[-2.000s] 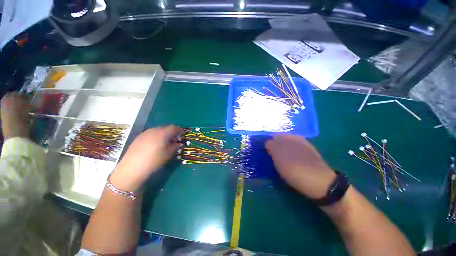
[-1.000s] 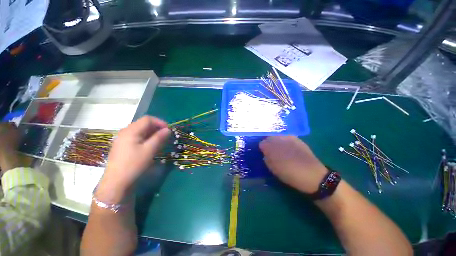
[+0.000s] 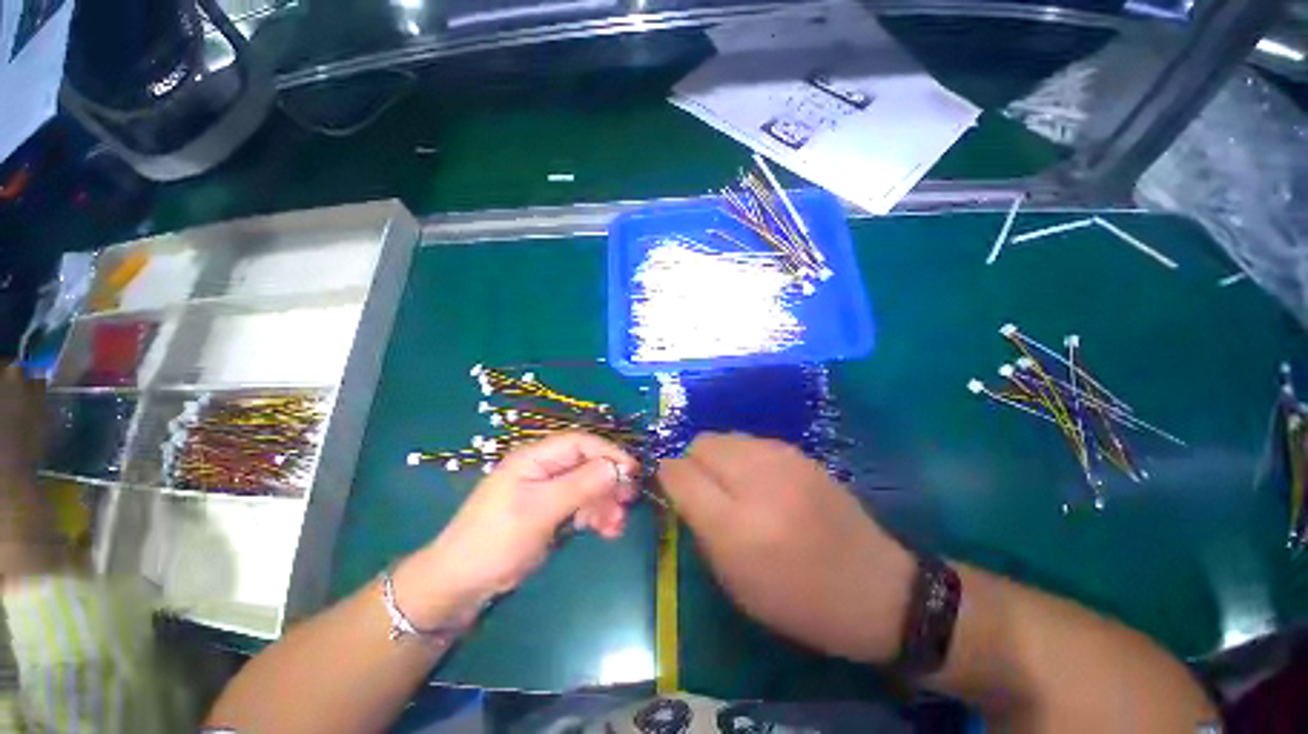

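Observation:
My left hand (image 3: 552,509) pinches a tiny white connector housing (image 3: 623,470) at the end of a wire harness, just left of the yellow line. My right hand (image 3: 782,538) meets it from the right, its fingertips closed close to the harness wires; what it pinches is too small to tell. A heap of part-assembled wire harnesses (image 3: 538,406) with white ends lies behind my left hand. Loose dark blue wires (image 3: 746,402) lie just below the blue tray (image 3: 620,294), partly behind my right hand. White pieces (image 3: 710,304) fill the tray, with a few brown-yellow leads (image 3: 775,222) on top.
A divided compartment box (image 3: 337,416) stands at left, beside a coworker's sleeve (image 3: 86,653). Harnesses (image 3: 1069,409) lie fanned at right. Thin white sticks (image 3: 1054,230) and a clear plastic bag (image 3: 1234,201) are at upper right. Printed sheets (image 3: 825,101) lie behind the tray.
My left hand has left the heap with one harness and moved right and nearer to me. My right hand has moved left to meet it. The view has shifted slightly.

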